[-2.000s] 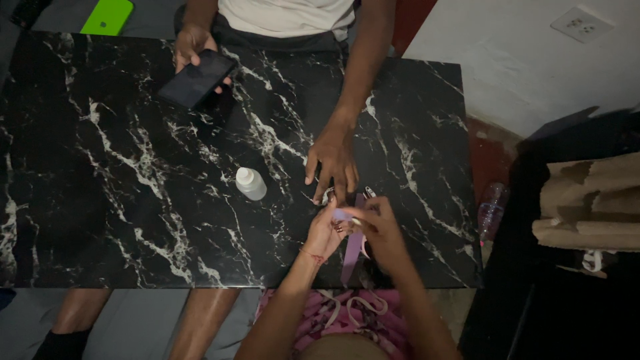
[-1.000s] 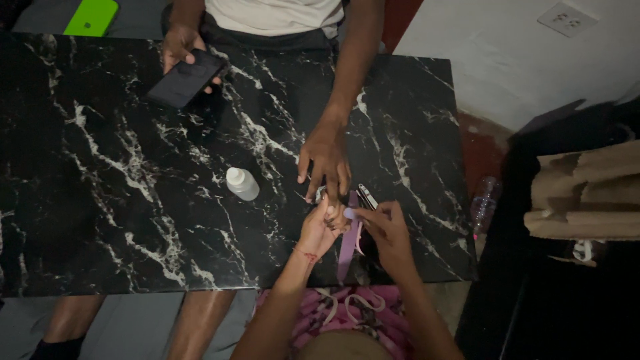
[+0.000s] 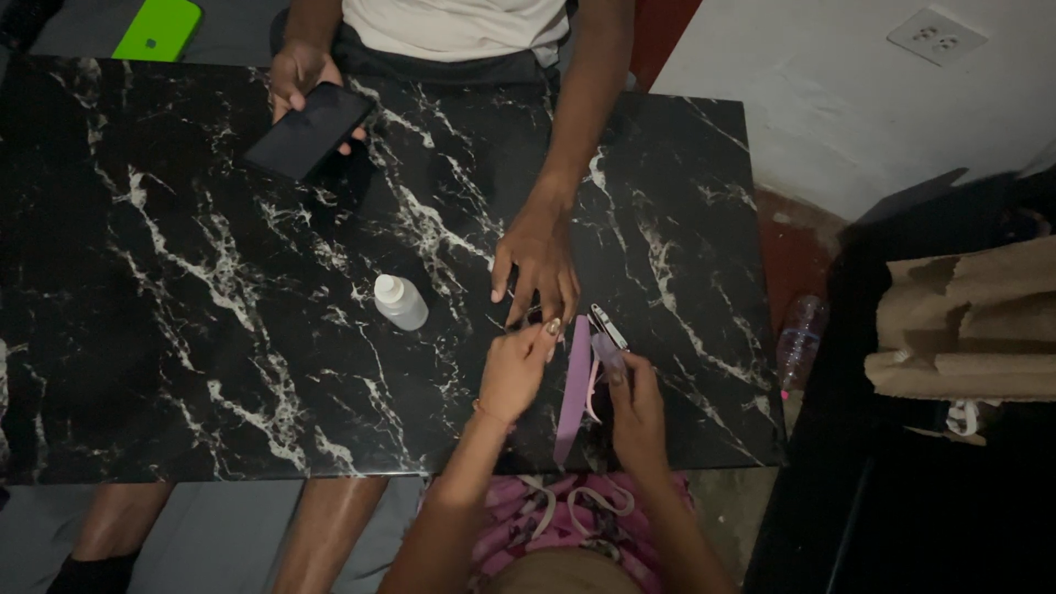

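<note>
My left hand [image 3: 518,367] holds a fingertip of the other person's hand [image 3: 540,260], which lies palm down on the black marble-patterned table. A small light purple item [image 3: 609,353], its kind unclear, is between the thumb and fingers of my right hand [image 3: 637,404]. Between my hands lies a long purple nail file [image 3: 574,392]. Beside it are a nail clipper [image 3: 609,327] and a thin pinkish tool [image 3: 592,394], partly hidden by my right hand. A white plastic bottle [image 3: 401,303] stands to the left of my left hand.
Across the table [image 3: 206,330], the person's other hand [image 3: 303,82] holds a dark phone [image 3: 311,130]. A bright green phone case [image 3: 158,30] lies beyond the far edge. To the right are a white wall with an outlet [image 3: 937,36], a plastic bottle [image 3: 802,342] and brown cloth [image 3: 965,322].
My right hand has moved away from my left hand, toward the right, with the small purple item. The other person's hand stays in my left hand's hold.
</note>
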